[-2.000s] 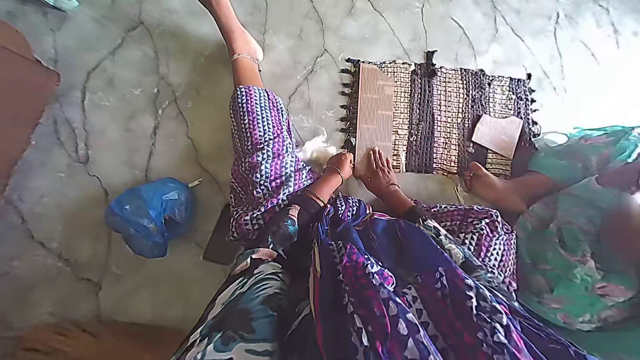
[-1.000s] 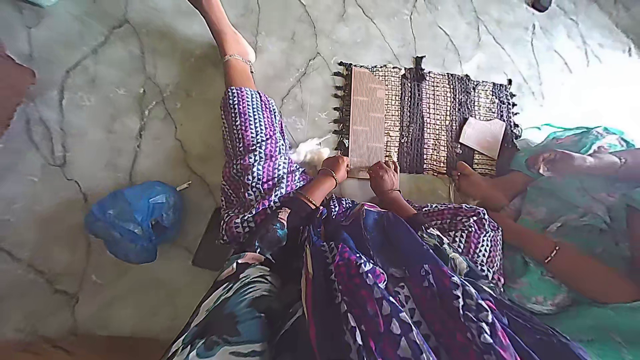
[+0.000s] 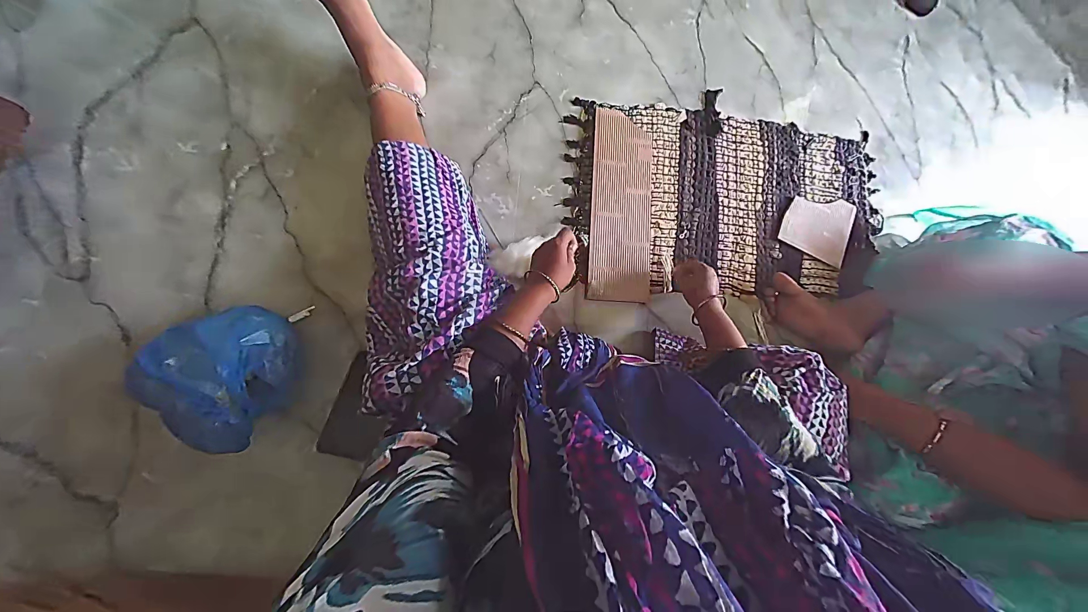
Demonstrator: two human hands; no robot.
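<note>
A woven, fringed mat in dark and cream stripes lies on the floor in front of me. On its left part rests a flat rectangular brown board with fine lines. My left hand, fingers curled, is at the board's lower left edge, beside a tuft of white fibre. Just right of the board's lower right corner, my right hand is curled at the mat's near edge. Whether either hand holds something is too unclear to tell. A small pale piece with a curved notch lies on the mat's right part.
A crumpled blue plastic bag sits on the marble-patterned floor at left. A dark flat object lies partly under my patterned clothing. At right sits another person in green clothing, with a foot by the mat's near right corner.
My right hand has moved right, off the board's near edge, and its fingers have curled. The other person's forearm has come into view at the lower right.
</note>
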